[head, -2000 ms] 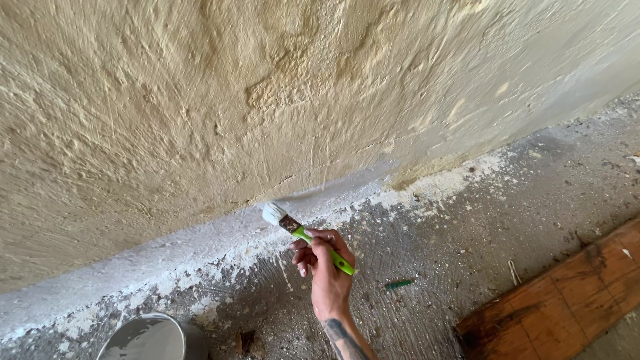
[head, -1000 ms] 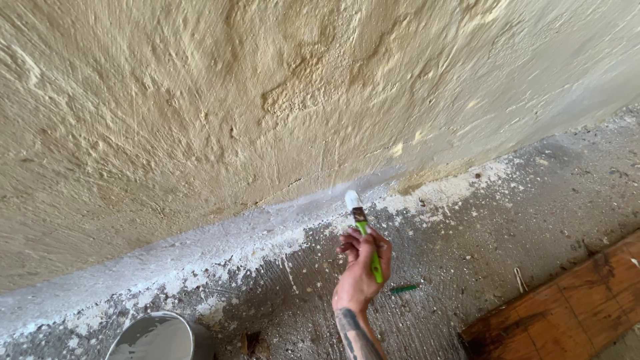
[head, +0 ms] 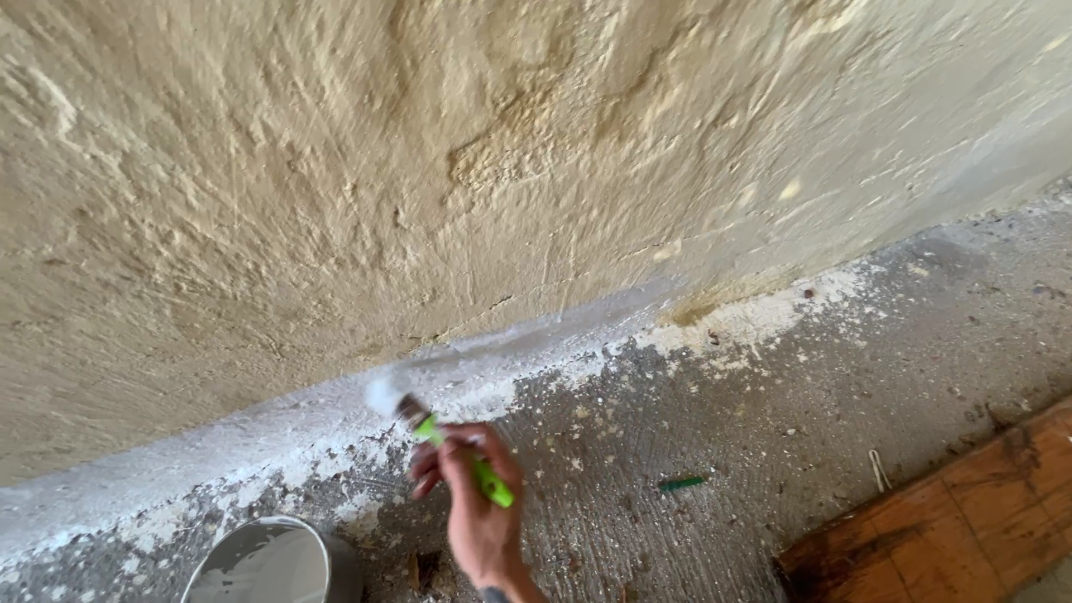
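Note:
My right hand (head: 481,502) grips the green handle of a paintbrush (head: 427,427). Its bristles carry white paint and look blurred against the pale painted strip (head: 293,419) along the foot of the rough plaster wall (head: 335,209). Below and left of the hand stands a round paint can (head: 272,565) with grey-white paint inside; the bottom of the frame cuts it off. My left hand does not show.
Rough concrete floor (head: 620,519) with white paint splatter borders the wall. A small green object (head: 681,484) lies right of the hand, with a pale thin looped piece (head: 878,469) beyond it. A wooden board (head: 946,528) occupies the lower right corner.
The brush first moved right along the base of the wall, then back left to its present place. My right hand has kept hold of it throughout.

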